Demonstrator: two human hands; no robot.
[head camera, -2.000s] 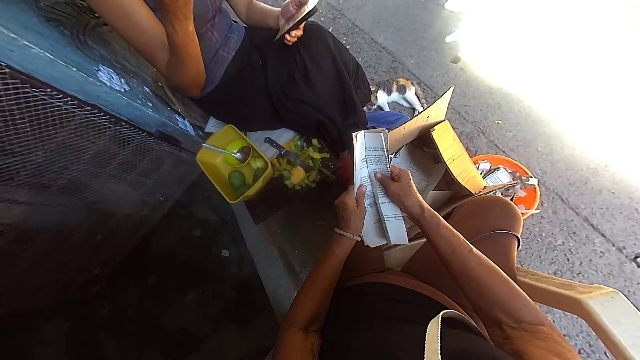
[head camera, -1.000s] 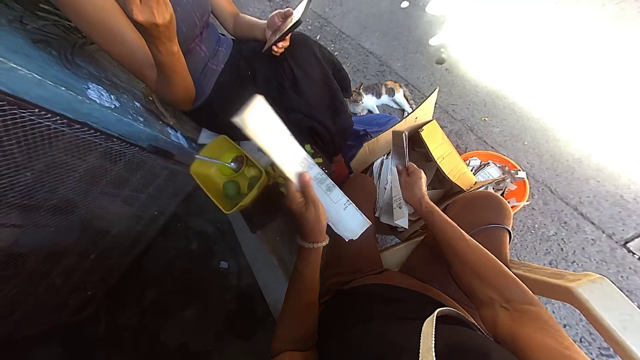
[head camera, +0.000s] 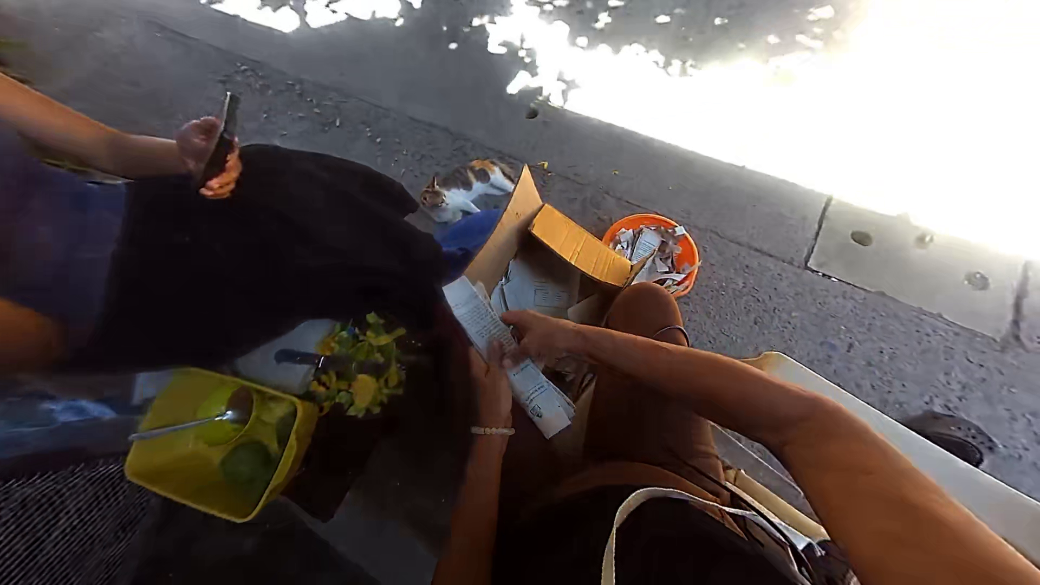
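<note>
Long printed paper strips (head camera: 532, 394) lie across both my hands, above my lap. My left hand (head camera: 491, 378), with a beaded bracelet at the wrist, grips them from below and the left. My right hand (head camera: 540, 335) holds them from the right, its fingers on their upper face. Just beyond the strips stands an opened cardboard box (head camera: 581, 244) with more printed papers (head camera: 532, 288) inside. An orange basin (head camera: 691, 272) of paper scraps (head camera: 654, 252) is on the ground beyond my knee.
A yellow container (head camera: 179, 487) with green items and a spoon (head camera: 183, 426) sits at lower left, beside cut yellow-green pieces (head camera: 370, 366) and a knife (head camera: 301, 357). A seated person (head camera: 268, 244) holds a phone (head camera: 221, 142). A cat (head camera: 467, 191) lies behind the box. A plastic chair arm (head camera: 894, 447) is at right.
One second ago my hands were apart, the left with a long strip, the right with papers at the box. Now both meet on the strips. The view has shifted noticeably.
</note>
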